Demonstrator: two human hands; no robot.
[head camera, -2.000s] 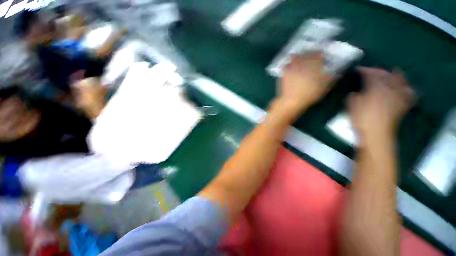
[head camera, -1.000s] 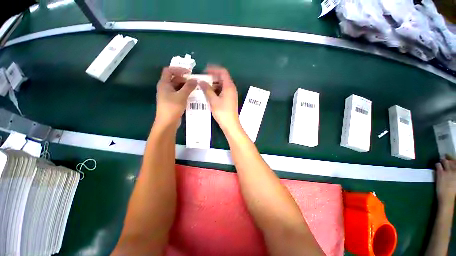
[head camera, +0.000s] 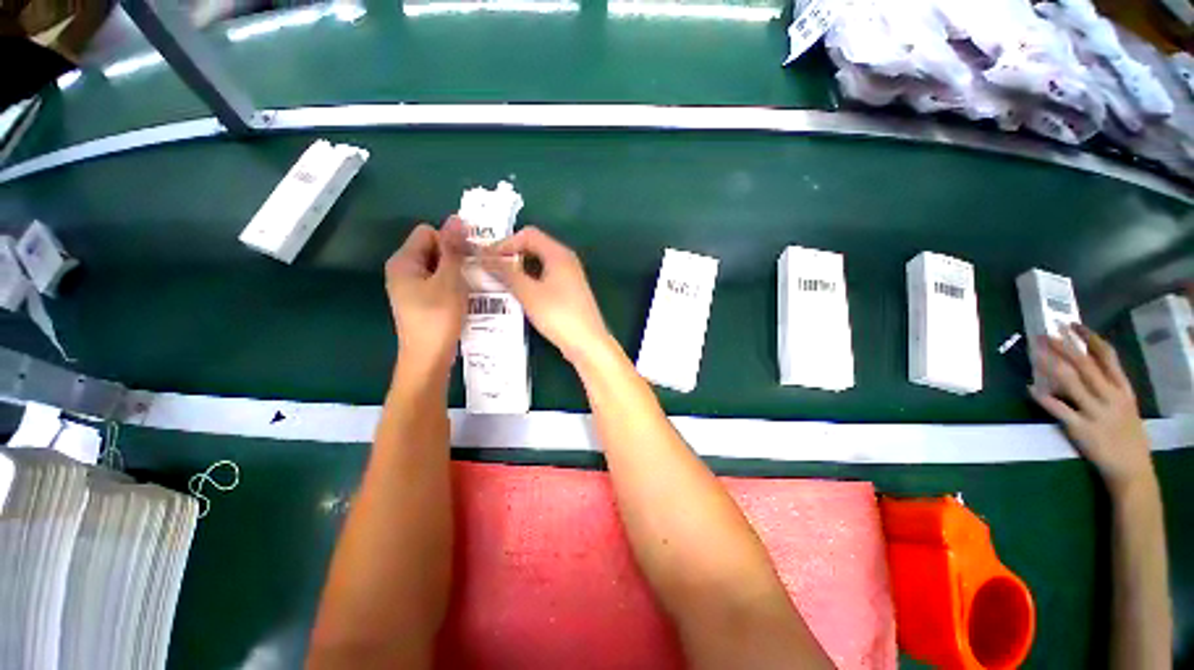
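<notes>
A slim white carton (head camera: 496, 360) with a black barcode lies upright in view on the green conveyor belt (head camera: 589, 196), its near end at the pale edge rail. My left hand (head camera: 430, 291) pinches its far end from the left. My right hand (head camera: 550, 291) has its fingertips on the same end from the right. The fingers hide the end flap. Another white carton (head camera: 488, 210) with a ragged open end lies just beyond my fingertips; its near part is hidden.
Several white cartons (head camera: 814, 318) lie to the right. Another person's hand (head camera: 1093, 399) touches one at far right. An open-ended carton (head camera: 304, 200) lies upper left. A pink-red pad (head camera: 563, 563), orange-red holder (head camera: 953, 576) and white stack (head camera: 92, 563) are nearer me.
The view first swung from the left side to the belt. Since then my hands stay at the carton's far end, and the other person's hand has reached in onto a carton at right.
</notes>
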